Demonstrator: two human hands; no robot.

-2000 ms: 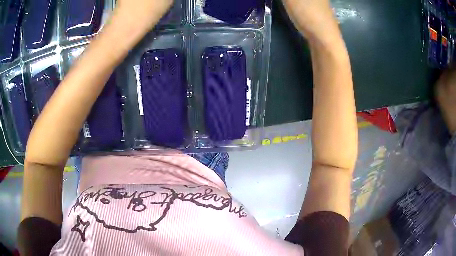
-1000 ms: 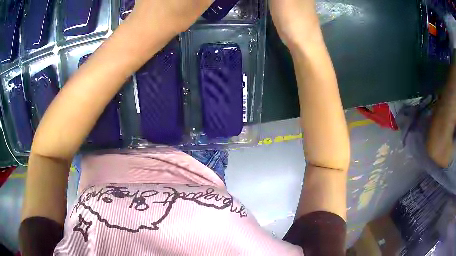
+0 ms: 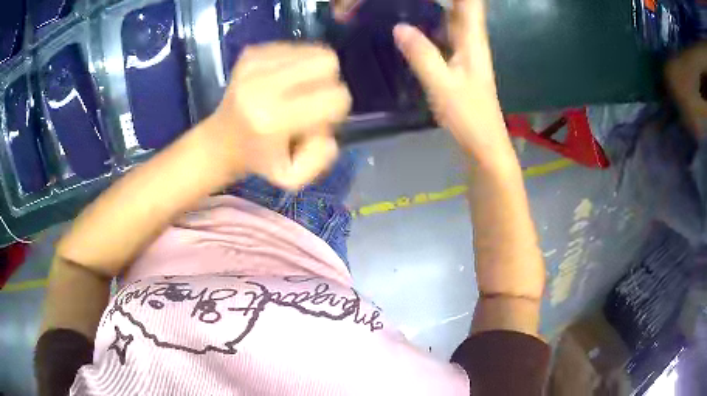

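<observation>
My left hand [image 3: 287, 112] is blurred, its fingers curled, above the near edge of the clear tray [image 3: 203, 31]; what it holds, if anything, is hidden. My right hand [image 3: 450, 69] has its thumb and fingers spread, with the fingertips cut off at the top edge. Its thumb overlaps a dark purple-blue phone case [image 3: 380, 58] near the right end of the tray. Whether it grips the case is not clear. Another phone case [image 3: 156, 69] and several more lie in the tray pockets on the left.
The dark green bench [image 3: 566, 58] extends to the right. A red stool [image 3: 570, 135] stands beyond its near edge on the grey floor with a yellow line. At the right edge are another person's arm [image 3: 688, 85] and blurred clothing.
My left hand has come back from the top edge into view, over the tray's near edge. My right hand has also come down into view, beside a dark case. The view has shifted.
</observation>
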